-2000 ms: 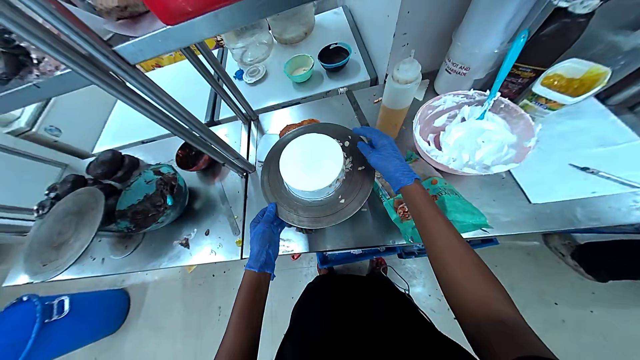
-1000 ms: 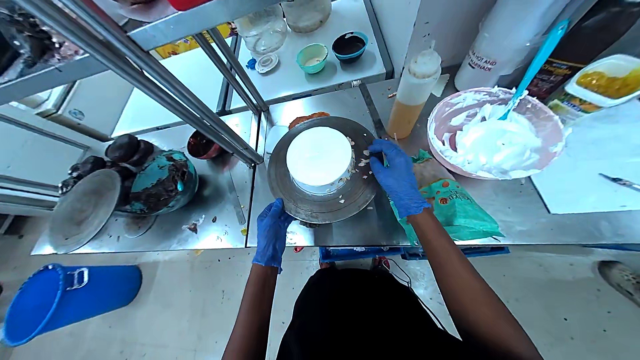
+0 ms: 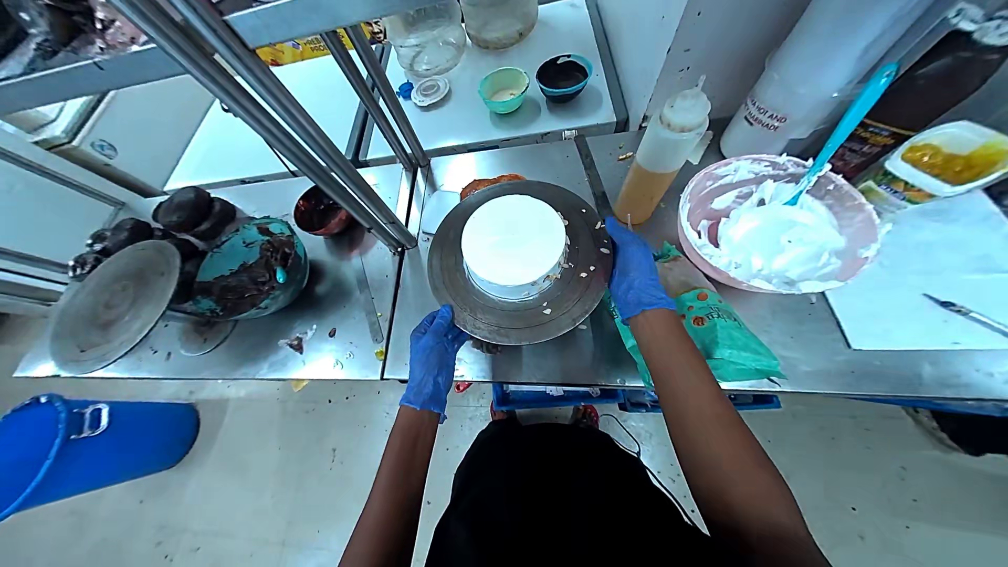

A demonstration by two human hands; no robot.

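A round cake covered in white cream stands on a round dark metal turntable, with pale flakes on its lower side and scattered over the plate. Blue gloves cover both hands. My left hand is at the plate's lower left rim, fingertips against the edge. At the right rim is my right hand, fingers along the edge, just above a green packet. Whether either hand grips the plate or only touches it is hard to tell. Behind the plate shows part of a brown crumbly piece.
On the right are a squeeze bottle, a pink bowl of white cream with a blue spatula, and a knife on paper. Shelf posts rise at the left, near a teal bowl of chocolate. A blue drum stands on the floor.
My right hand has come down from the plate's upper right to its right rim. My left hand stays at the lower left rim.
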